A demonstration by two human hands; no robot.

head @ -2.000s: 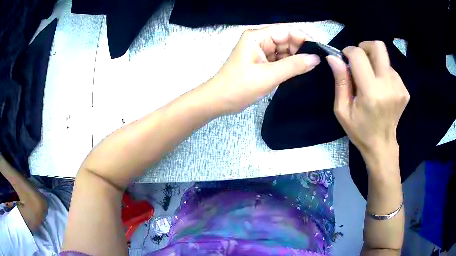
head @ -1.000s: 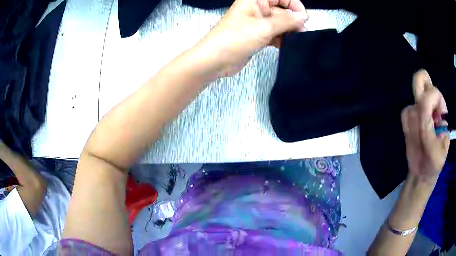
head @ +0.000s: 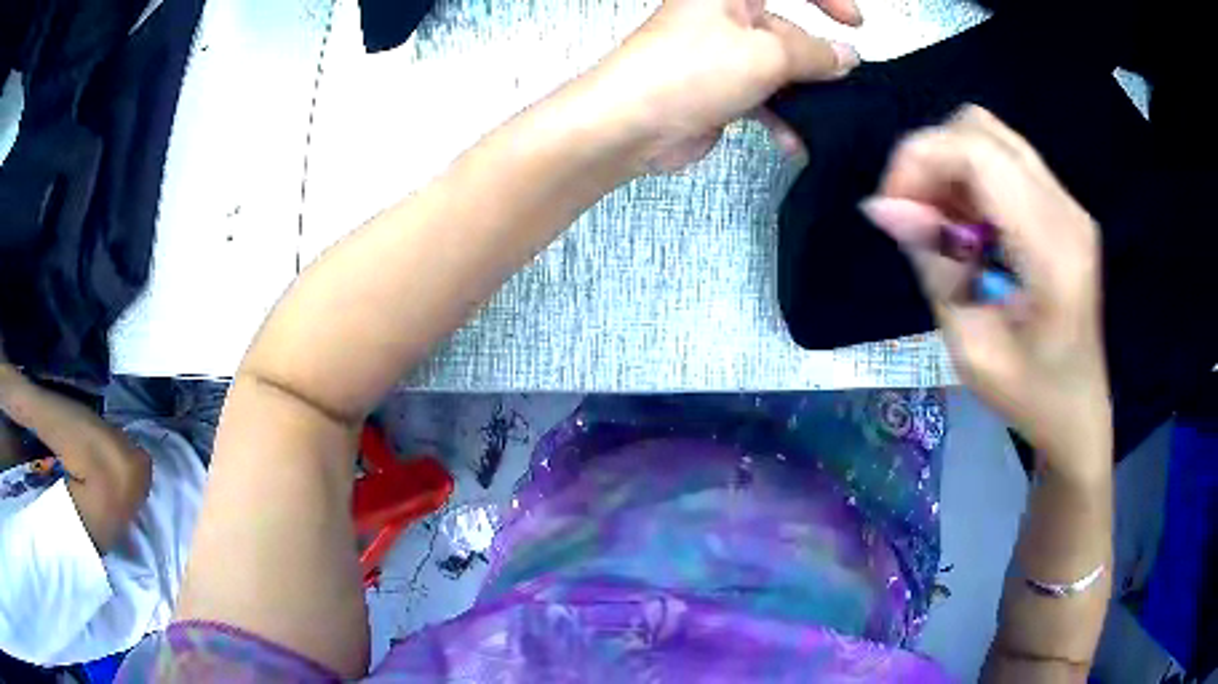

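A black garment panel point(head: 855, 241) lies over the right part of the pale tabletop, its lower corner near the table's front edge. My left hand point(head: 728, 74), partly cut off by the top edge, pinches the panel's upper left corner between thumb and fingers. My right hand point(head: 1008, 267) is blurred and curled above the panel. In its palm are the snips point(head: 986, 265), of which only a purple and a blue part show; the blades cannot be made out.
The white tabletop point(head: 561, 294) has a front edge near my body. Dark cloth point(head: 80, 174) lies at the left end, more at the top and right. Another person's arm point(head: 80, 441) is at lower left. A red object point(head: 398, 492) and thread scraps are on the floor.
My right hand went from the panel's top edge out to the right, then came back left over the panel. My left hand keeps its pinch and has moved slightly right since a second ago.
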